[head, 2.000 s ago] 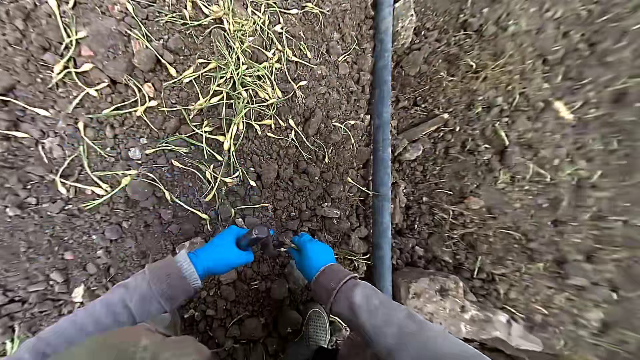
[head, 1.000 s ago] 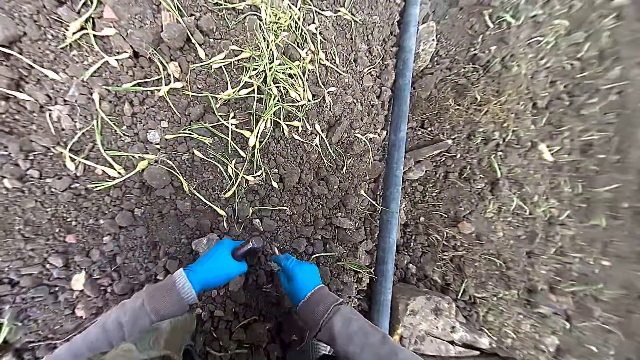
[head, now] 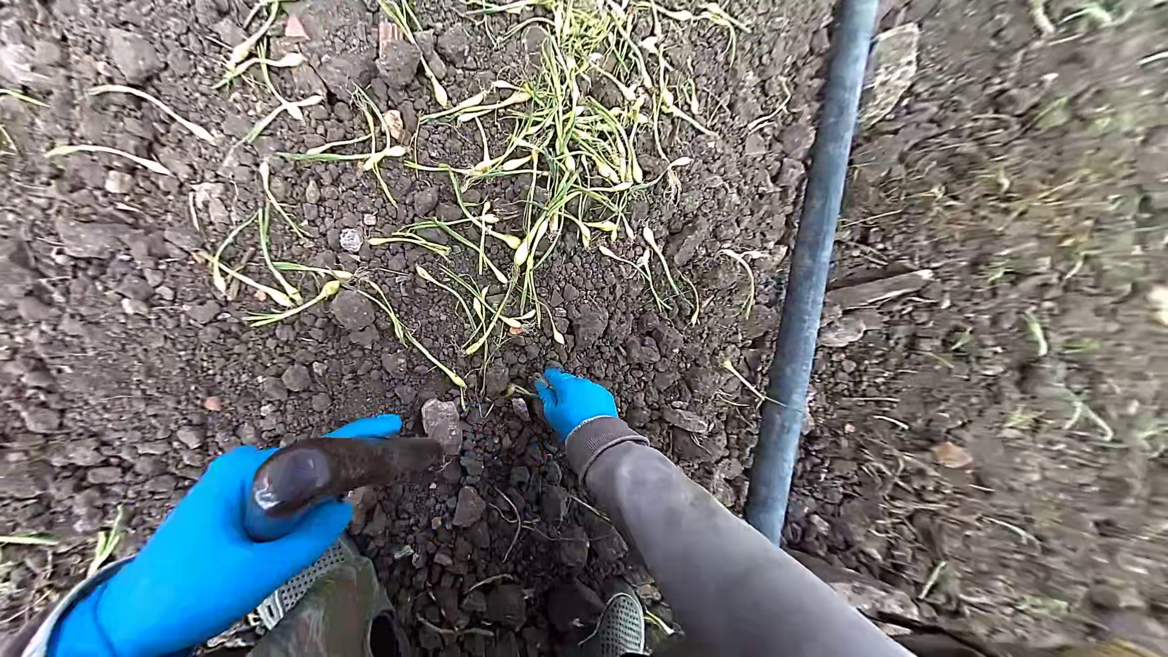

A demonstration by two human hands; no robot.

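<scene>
My left hand point(head: 224, 538), in a blue glove at the lower left, is closed around a dark, smooth curved handle point(head: 319, 470) whose far end points right over the soil. My right hand point(head: 573, 400), gloved in the same blue, reaches down to the soil at the middle. Its fingertips touch or lie beside a small pale bulb or stem point(head: 520, 391); whether they grip it is unclear. Above it lies a loose heap of uprooted small bulb plants with green stems point(head: 570, 155), and more of them point(head: 301, 297) are scattered to the left.
A grey-blue pipe point(head: 812, 274) runs lengthwise on the ground to the right of my right hand. Beyond it lie a flat stone point(head: 890, 73) and a piece of wood point(head: 878, 289). A stone point(head: 442, 425) sits between my hands. My shoes point(head: 622, 625) are at the bottom edge.
My left hand, with the dark handle, has moved left and up toward the camera, away from the soil. My right hand has moved forward, closer to the scattered bulb plants.
</scene>
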